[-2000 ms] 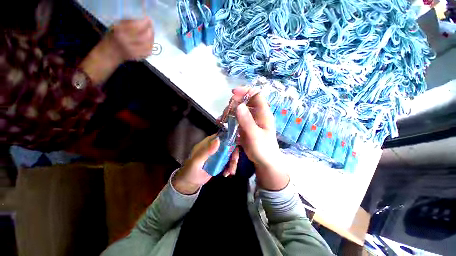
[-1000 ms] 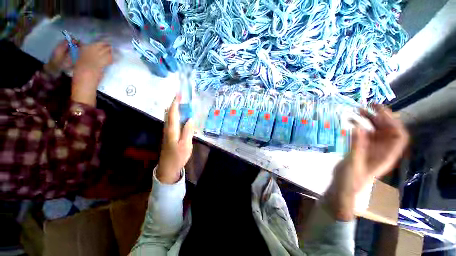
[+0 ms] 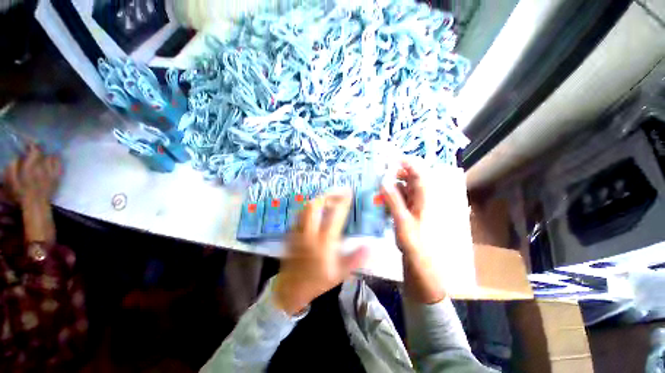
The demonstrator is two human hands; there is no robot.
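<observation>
A row of several retail packs (image 3: pixel 275 217) lies side by side along the white table's near edge, blue cards with red spots towards me and pale loops above. My left hand (image 3: pixel 317 251) is blurred, fingers spread, over the middle of the row and hides some packs; nothing shows in it. My right hand (image 3: pixel 414 218) is at the row's right end, its fingertips bent at the top of the end pack (image 3: pixel 370 213); blur hides whether they grip it.
A large heap of pale coiled cords (image 3: pixel 321 87) lies behind the row. A cluster of carded cables (image 3: pixel 149 109) is left of it, and a small ring (image 3: pixel 119 202) lies on the table (image 3: pixel 87 178). Another person's hand (image 3: pixel 35 175) is far left. Open cartons (image 3: pixel 503 273) stand lower right.
The view has shifted, so the row appears further left. My left hand, earlier raised with a pack, is now over the row with none visible. My right hand has come in to the row's right end.
</observation>
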